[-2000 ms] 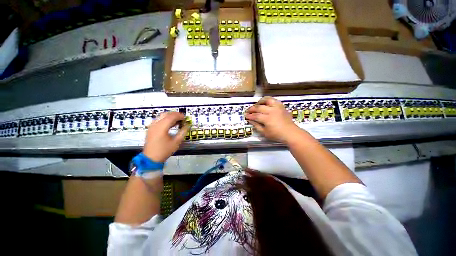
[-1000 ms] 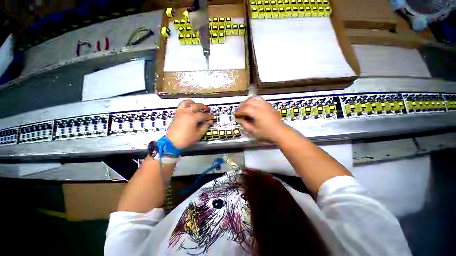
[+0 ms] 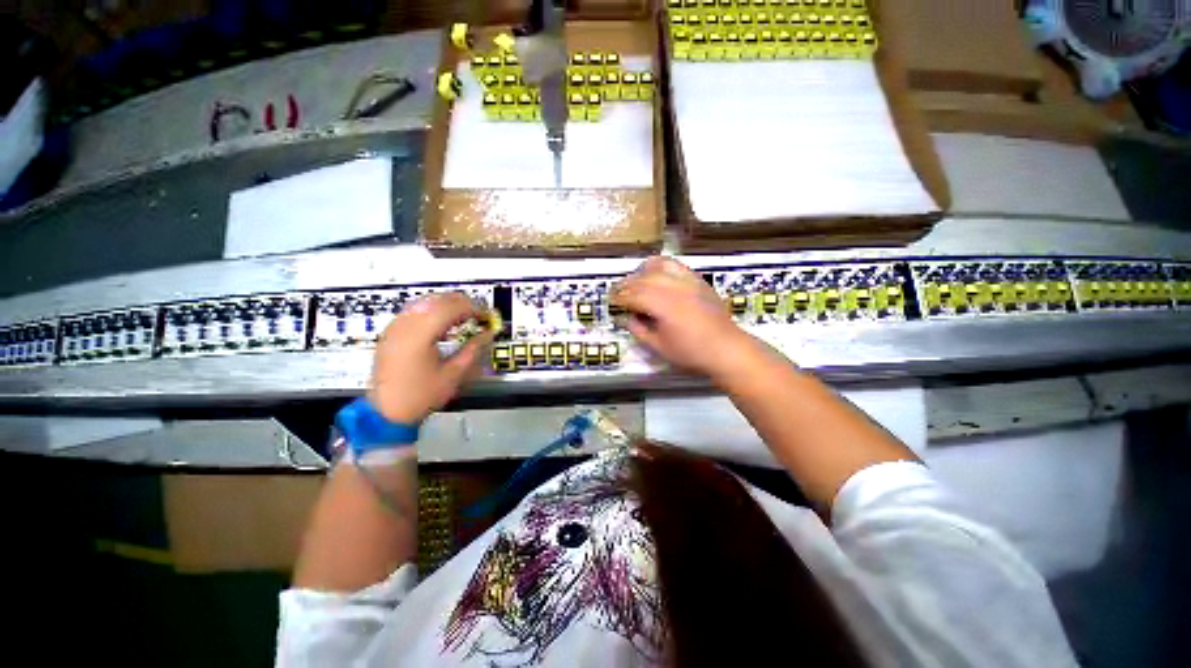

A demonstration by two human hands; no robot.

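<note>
My left hand (image 3: 431, 350), with a blue wrist strap (image 3: 374, 428), has a small yellow transformer (image 3: 489, 321) between its fingertips at the left end of the middle panel. My right hand (image 3: 673, 313) has its fingers down on the right part of the same PCB panel (image 3: 545, 308); what is under them is hidden. One yellow transformer (image 3: 585, 312) sits on the panel just left of the right fingers. A row of several transformers (image 3: 556, 355) stands on the near rail edge between my hands.
The conveyor rail (image 3: 235, 376) carries more panels (image 3: 235, 325) both ways. Beyond it are the left parts box (image 3: 542, 243), with a dispensing gun (image 3: 554, 98) hanging over it, and the right parts box (image 3: 810, 235). A loose white sheet (image 3: 308, 206) and a red-handled tool (image 3: 281, 115) lie left.
The row on the rail edge is shorter. The panels have shifted slightly right. A transformer now shows on the middle panel. My left hand went right, then back left.
</note>
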